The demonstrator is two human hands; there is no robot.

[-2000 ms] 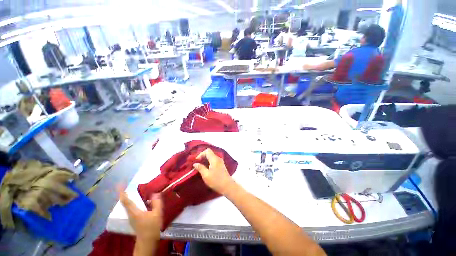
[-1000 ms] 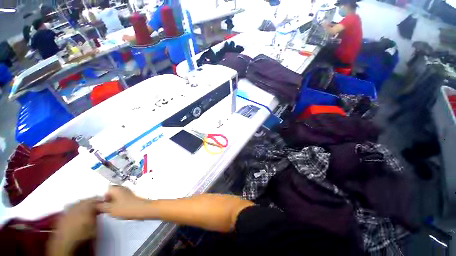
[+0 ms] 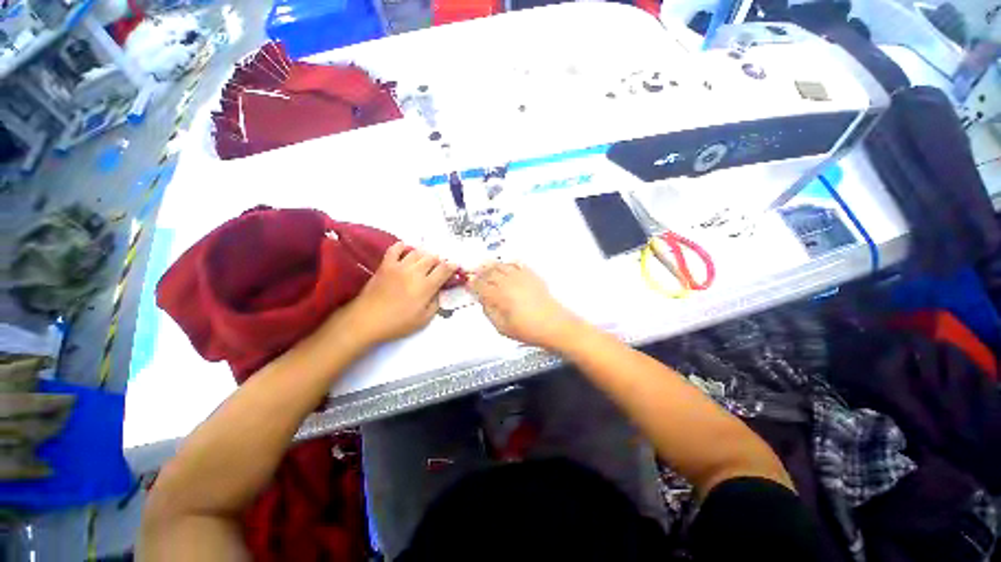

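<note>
A dark red garment piece lies on the left of the white table, bulky, with a dark round opening. A thin pale line runs along its right part toward my hands. My left hand rests on its right end and holds the fabric. My right hand pinches the small red tip beside my left fingertips. Both hands are just in front of the needle area of the white sewing machine. Whether the tip is fabric or a separate scrap cannot be told.
A stack of red cut panels lies behind the work. A dark phone and red-and-yellow scissors lie right of the needle. Red fabric hangs below the table. Dark plaid garments are heaped at right.
The view has swung back from the right. The hands have moved to just before the needle area, with the red piece at their left. The red strip seen beside the needle is now at the fingertips.
</note>
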